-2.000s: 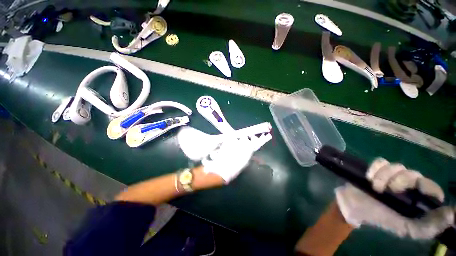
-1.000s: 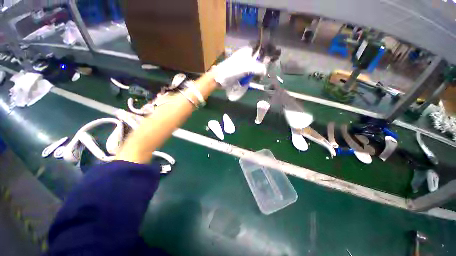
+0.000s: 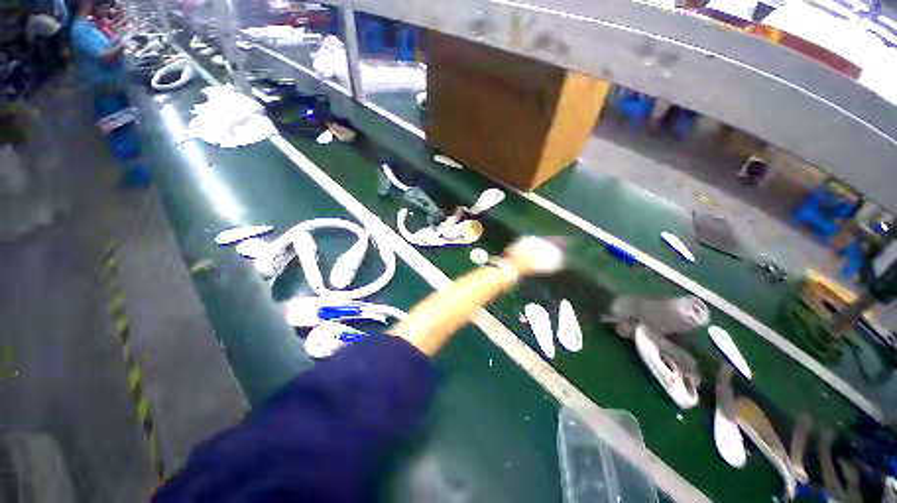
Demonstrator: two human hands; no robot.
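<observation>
My left hand [image 3: 539, 255], in a white glove, reaches over the green belt and is blurred; I cannot tell whether it holds anything. Grey-brown and white fan parts [image 3: 669, 319] lie on the belt to its right. Two white housing covers [image 3: 554, 326] lie just below the hand, and a small round part [image 3: 479, 255] is beside the wrist. White neck fan bodies [image 3: 346, 267] lie on the bench left of my forearm. Open housing halves with blue strips [image 3: 339, 312] are partly behind my sleeve. My right hand is out of the picture.
A clear screw box [image 3: 602, 462] stands at the bottom by the metal edge rail [image 3: 531, 362]. A cardboard box [image 3: 511, 108] stands beyond the belt under a grey overhead shelf [image 3: 688, 79]. A white cloth or bag [image 3: 231, 116] lies far left. A person in blue [image 3: 96, 51] is at far upper left.
The view has swung left. My left hand has moved back from the belt's far side to over its middle. My right hand, seen earlier around the screwdriver, is out of view.
</observation>
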